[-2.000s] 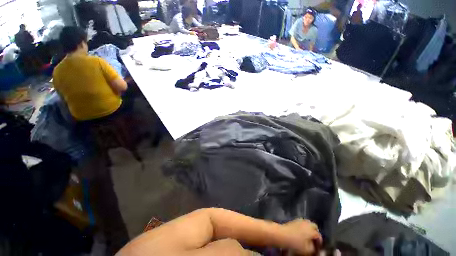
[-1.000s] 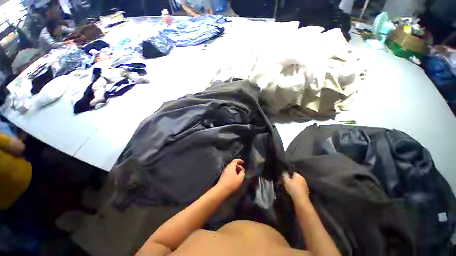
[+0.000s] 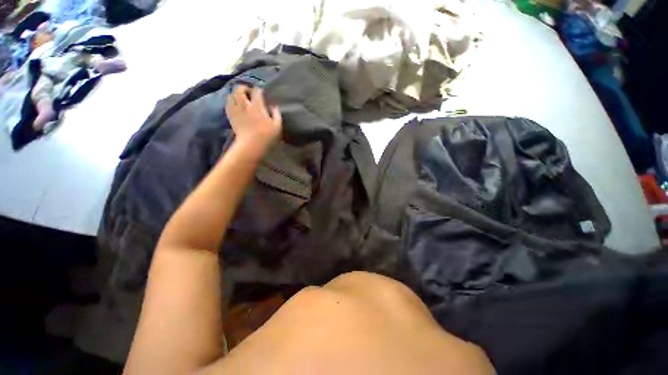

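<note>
A dark grey-brown jacket or coat (image 3: 293,110) lies in front of me on the left, matt outer cloth up, with a long seam or flap showing. My left hand (image 3: 253,117) rests on its far part, fingers partly spread; no tool shows in it. My right hand is not in view. A second dark garment (image 3: 469,212) lies at the right, its shiny blackish lining (image 3: 458,157) up, with a tiny white label (image 3: 587,226).
A cream garment heap (image 3: 395,51) lies at the far side of the white table (image 3: 619,139). Black and white clothes (image 3: 58,80) lie at far left. A small greenish item (image 3: 456,113) lies between the heap and the right garment. Blue cloth (image 3: 597,80) is beyond the right edge.
The view has moved closer and downward. The left garment now shows matt cloth where shiny lining showed. My left hand has moved far forward over it. My right hand has left the view.
</note>
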